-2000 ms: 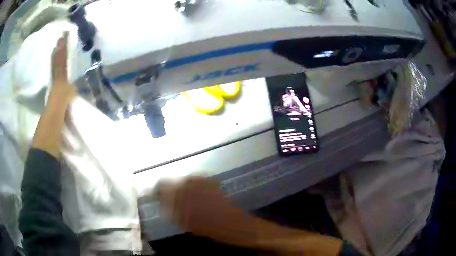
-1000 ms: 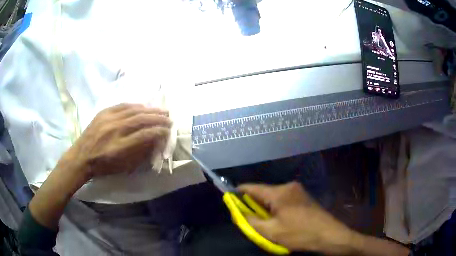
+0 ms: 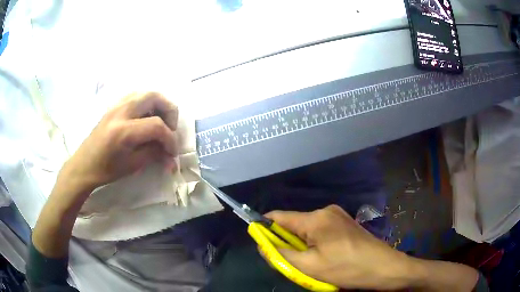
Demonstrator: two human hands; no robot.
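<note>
A pale garment panel (image 3: 63,102) lies over the left part of the table, and its lower edge hangs past the table's front edge. A smaller cream cloth piece (image 3: 148,191) lies on it near the left end of the ruler. My left hand (image 3: 128,137) rests on the cream cloth with curled fingers; what its fingertips grip is hidden. My right hand (image 3: 336,245) holds the scissors (image 3: 279,256) by their yellow handles. The blades point up and left, their tips at the right edge of the cream cloth beside the ruler's end.
A white table (image 3: 296,45) has a grey front edge with a printed ruler (image 3: 319,114). A lit black smartphone (image 3: 436,40) stands at the upper right. Pale cloth (image 3: 490,165) hangs at the right. Thread scraps lie on the floor below.
The scissors came from the table into my right hand. My left hand moved from the upper left onto the cream cloth; over the last second its fingers curled more. The view shifted down and left.
</note>
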